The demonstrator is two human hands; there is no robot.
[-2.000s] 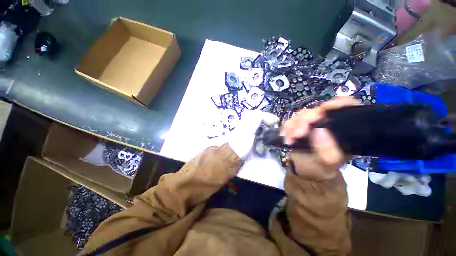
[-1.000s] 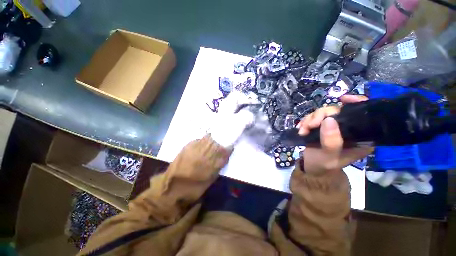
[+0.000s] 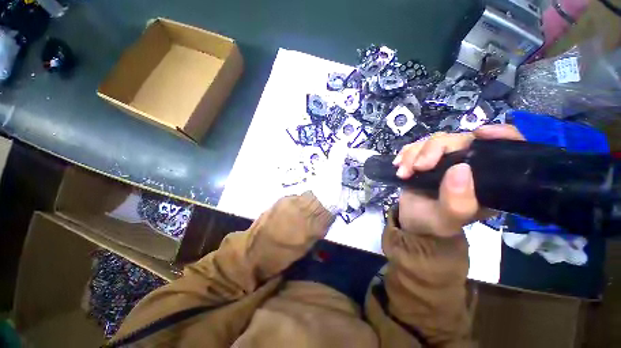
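My right hand point(image 3: 436, 180) is bare-fingered and closed around a thick black electric screwdriver point(image 3: 538, 180), whose tip points left. My left hand point(image 3: 327, 178), in a white glove that nearly merges with the bright sheet, holds a small metal plate part point(image 3: 353, 174) with a round centre hole. The screwdriver tip is at this part; whether it touches cannot be told. A pile of silver-and-black metal plate parts point(image 3: 400, 120) lies just beyond both hands on the white sheet point(image 3: 255, 153).
An open cardboard tray point(image 3: 163, 83) stands at left. A blue bin point(image 3: 565, 132), a crumpled white glove point(image 3: 548, 247) and a clear plastic bag point(image 3: 562, 85) are at right. A silver metal fixture point(image 3: 500, 41) stands behind the pile. Cartons point(image 3: 44, 272) with dark parts are at lower left.
My left hand has moved right, and a plate part now shows in it at the screwdriver tip. The screwdriver has shifted slightly. The whole view has also shifted a little.
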